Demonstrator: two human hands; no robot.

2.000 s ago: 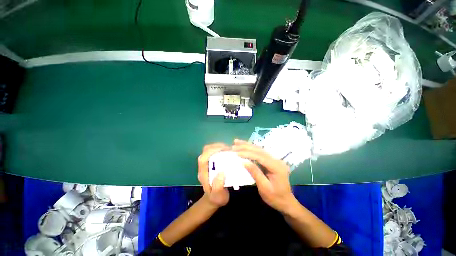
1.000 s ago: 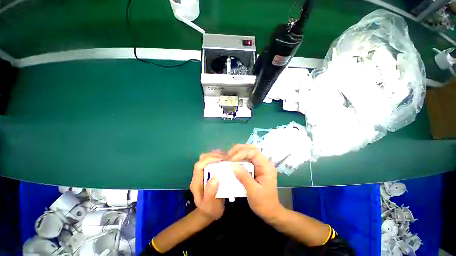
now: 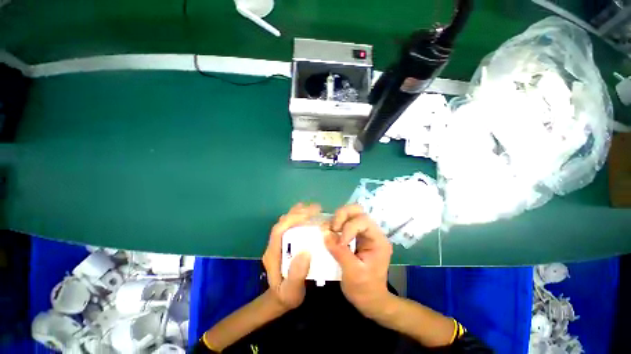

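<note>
A white, palm-sized rounded plastic unit [image 3: 311, 257] is held over the front edge of the green bench. Its plain white side faces up, with a small dark slot near its left end and a small tab at its lower edge. My left hand [image 3: 287, 266] grips its left side, thumb on the face. My right hand [image 3: 364, 259] holds its right side, with thumb and bent fingers at the upper right. The fingers hide the far edge and right end. Any small part between the right fingertips cannot be made out.
A grey screw feeder [image 3: 330, 104] stands ahead, with a black electric screwdriver [image 3: 405, 86] hanging at its right. A crumpled clear film bag [image 3: 405, 207] and a large clear bag [image 3: 529, 128] lie right. Blue bins of white parts stand left [image 3: 197, 304] and right [image 3: 484, 297].
The view has shifted, moving the feeder and bags slightly right. The right fingers have bent inward and the right thumb has moved up the unit's face. Both hands still hold the unit.
</note>
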